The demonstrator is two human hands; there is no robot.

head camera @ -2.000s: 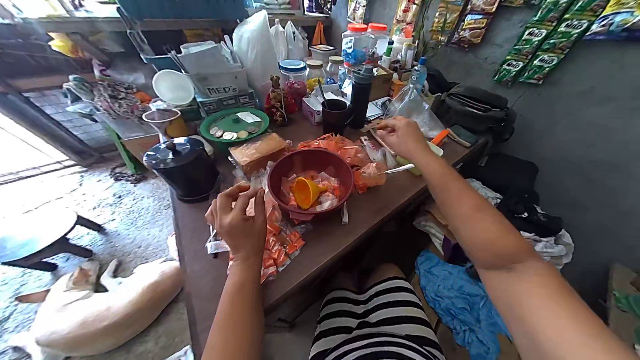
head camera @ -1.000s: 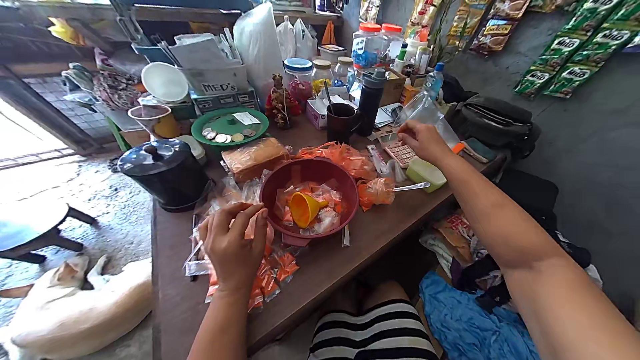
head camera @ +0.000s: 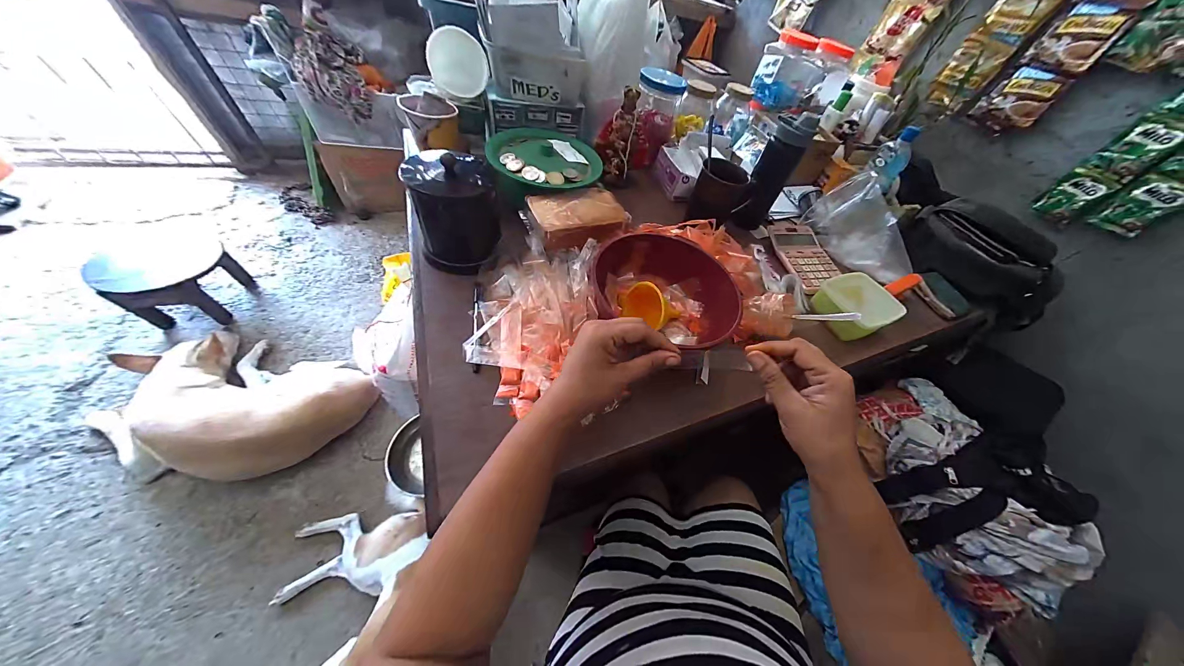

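Observation:
A clear plastic strip or small bag (head camera: 717, 358) is stretched between my left hand (head camera: 618, 363) and my right hand (head camera: 807, 393), each pinching one end. It lies just in front of a dark red plastic bowl (head camera: 720, 277). Inside the bowl are small clear packets and a yellow scoop or funnel (head camera: 645, 303). Orange-filled plastic packets (head camera: 536, 324) are piled left of the bowl, below my left wrist in part. More orange packets (head camera: 726, 248) lie behind it. To the right stands a light green container (head camera: 858, 303), with a white-handled utensil (head camera: 826, 316) at its left side.
A black lidded pot (head camera: 450, 217), a green plate with coins (head camera: 518, 148), a wrapped brown block (head camera: 578, 218), a dark mug (head camera: 719, 190) and a pink calculator (head camera: 803, 257) stand farther back. Dogs (head camera: 250, 407) lie on the floor at left. Clothes (head camera: 971, 490) are heaped at right.
My right hand has come from beside the calculator and the green container to the front of the bowl. My left hand has moved from the packet pile toward it. The view has swung left.

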